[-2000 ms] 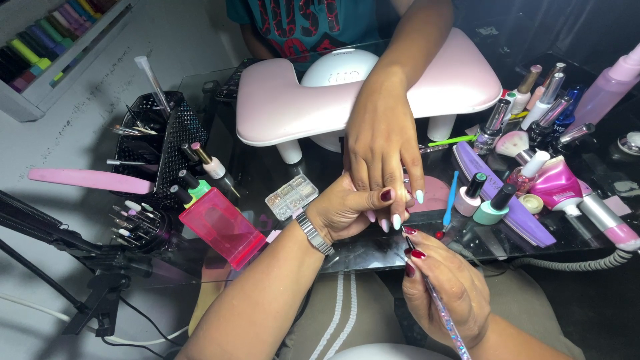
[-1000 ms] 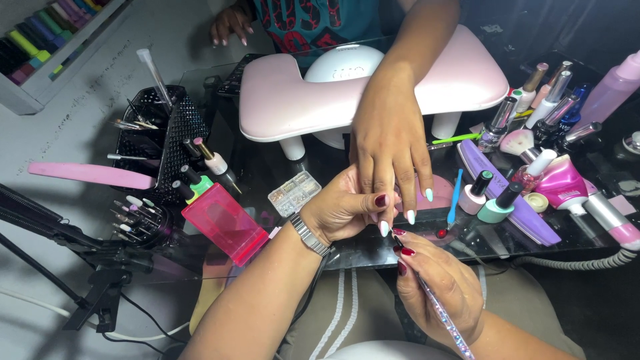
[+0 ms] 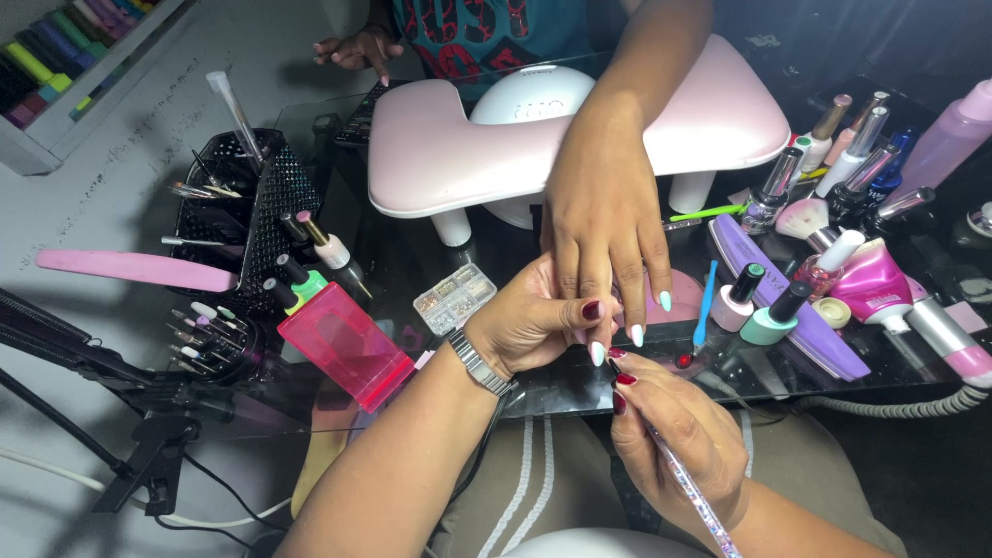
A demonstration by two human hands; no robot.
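My left hand (image 3: pixel 535 318), with a metal watch (image 3: pixel 478 363) at the wrist, holds the fingers of another person's hand (image 3: pixel 608 209). That hand reaches palm down over a pink padded armrest (image 3: pixel 465 167); its nails are painted white and pale mint. My right hand (image 3: pixel 682 426) grips a thin nail brush with a glittery clear handle (image 3: pixel 694 492). The brush's dark front end is close to the white nails; whether it touches one cannot be told. A white nail lamp (image 3: pixel 533 94) stands behind the armrest.
Left are a black studded organizer (image 3: pixel 283 209), a pink nail file (image 3: pixel 136 270), a red plastic box (image 3: pixel 341 341) and a rhinestone case (image 3: pixel 455 298). Right are a blue tool (image 3: pixel 704 306), polish bottles (image 3: pixel 731 298), a purple file (image 3: pixel 790 298), a pink tube (image 3: pixel 868 287) and a coiled cord (image 3: pixel 891 404).
The other person's free hand, out of view two seconds ago, now rests beyond the armrest at the upper left. My left hand keeps its hold on the fingers, and my right hand keeps the brush.
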